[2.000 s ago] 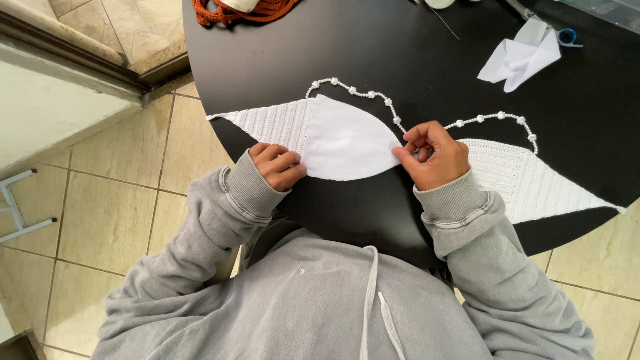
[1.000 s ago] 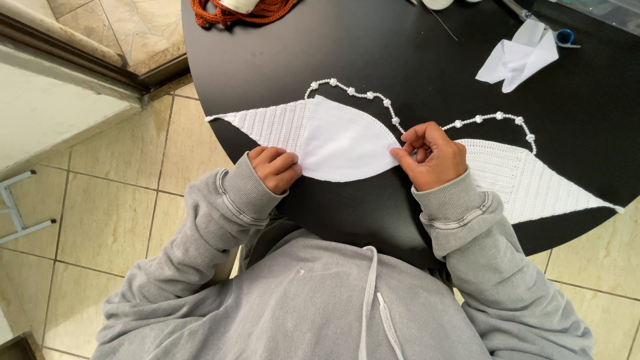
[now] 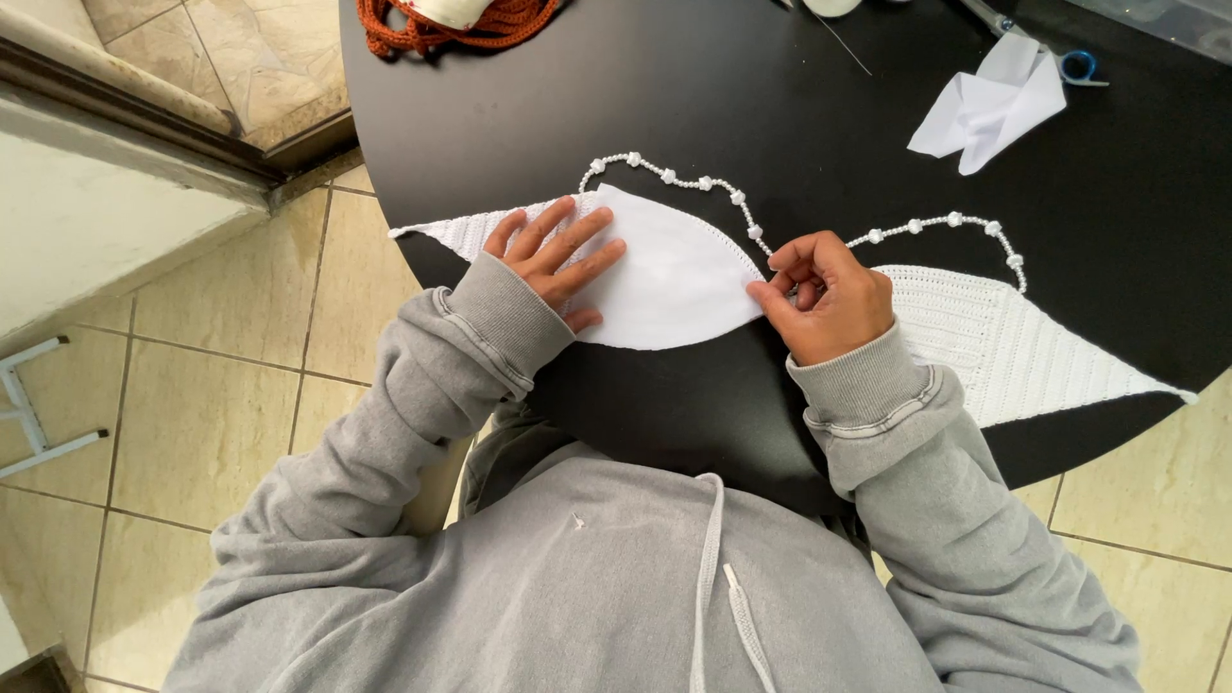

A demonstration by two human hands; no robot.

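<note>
A white crocheted triangular piece lies on the black table, with a smooth white fabric panel over its right part. Flat and with fingers spread, my left hand rests across the panel's left edge and the crochet. My right hand pinches the panel's right tip between thumb and fingers. A strand of white beads arches above the panel toward my right hand. Beyond that hand lies a second crocheted piece, with another beaded strand along its top. The right hand hides where the pieces meet.
A folded scrap of white fabric lies at the upper right beside blue-handled scissors. Orange-brown cord is heaped at the table's far left. A thin needle-like item and a clear plastic container are near the far edge.
My left hand has gone from curled fingers at the panel's lower left edge to lying spread, farther up on the fabric. My right hand stays at the right tip.
</note>
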